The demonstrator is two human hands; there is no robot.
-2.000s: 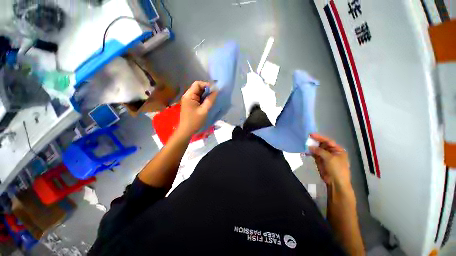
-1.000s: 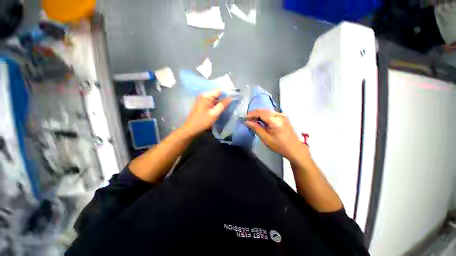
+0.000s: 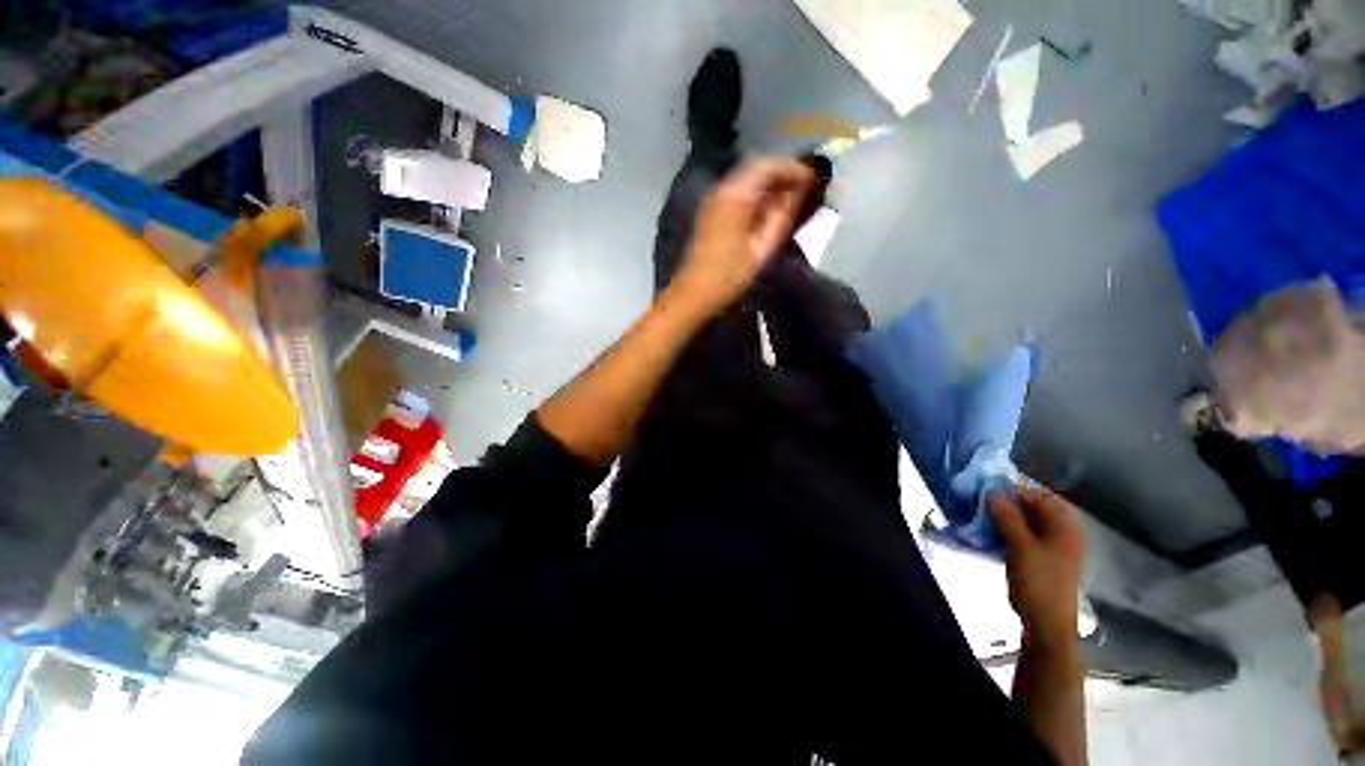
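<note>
Light blue cut fabric pieces (image 3: 958, 404) hang from my right hand (image 3: 1043, 542), at the right of my body, above the floor. My right hand is closed on their lower end, where the fabric is bunched. My left hand (image 3: 749, 222) is in front of me above my legs, away from the fabric. It is blurred, with the fingers curled; I cannot tell whether it holds anything.
A yellow-orange curved object (image 3: 142, 322) and machine parts stand at the left, by a table edge. A blue pedal (image 3: 425, 267) is below. White scraps (image 3: 1033, 112) lie on the floor. Another person's arm (image 3: 1329, 666) shows at the right, near a bright blue cloth (image 3: 1235, 217).
My hands have moved apart. The blue fabric is now in my right hand only, off to the right; my left hand has come off it. The view has shifted to another part of the floor.
</note>
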